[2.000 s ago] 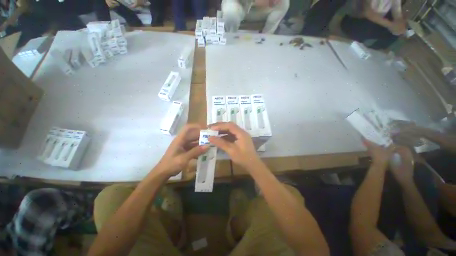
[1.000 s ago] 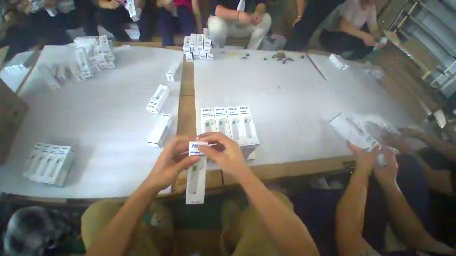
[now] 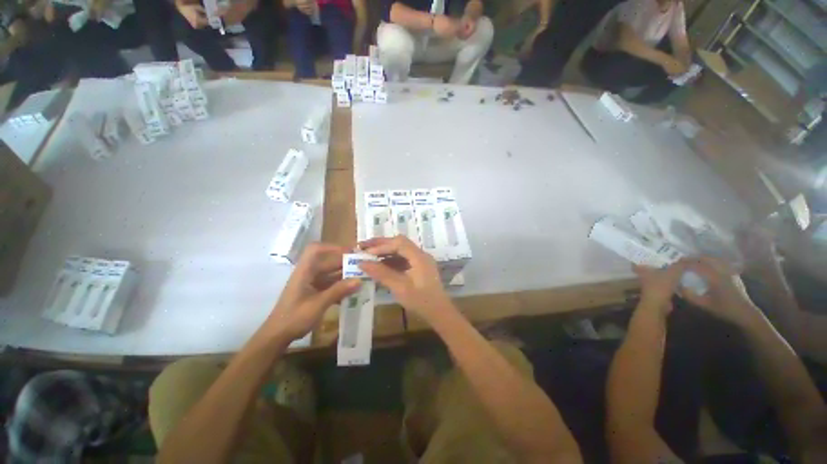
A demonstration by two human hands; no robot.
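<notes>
A slim white retail box hangs upright over the table's near edge, its printed face with the green touch towards me. My left hand holds its upper left side. My right hand holds its upper right side, fingertips at the top end by the dark blue lettering. The end flap itself is hard to make out under the fingers. A block of finished cartons stands just beyond my right hand, several side by side, its near part partly hidden by that hand.
Single cartons lie left of the bare wood seam. Another block stands at left, a brown box at the left edge. Carton piles stand at the far edge. A neighbour's hands hold a white carton at right.
Since the first frame the view has shifted, so the table's things sit lower and further left. My hands keep the same box in nearly the same hold. The neighbour's carton and hands at right have moved.
</notes>
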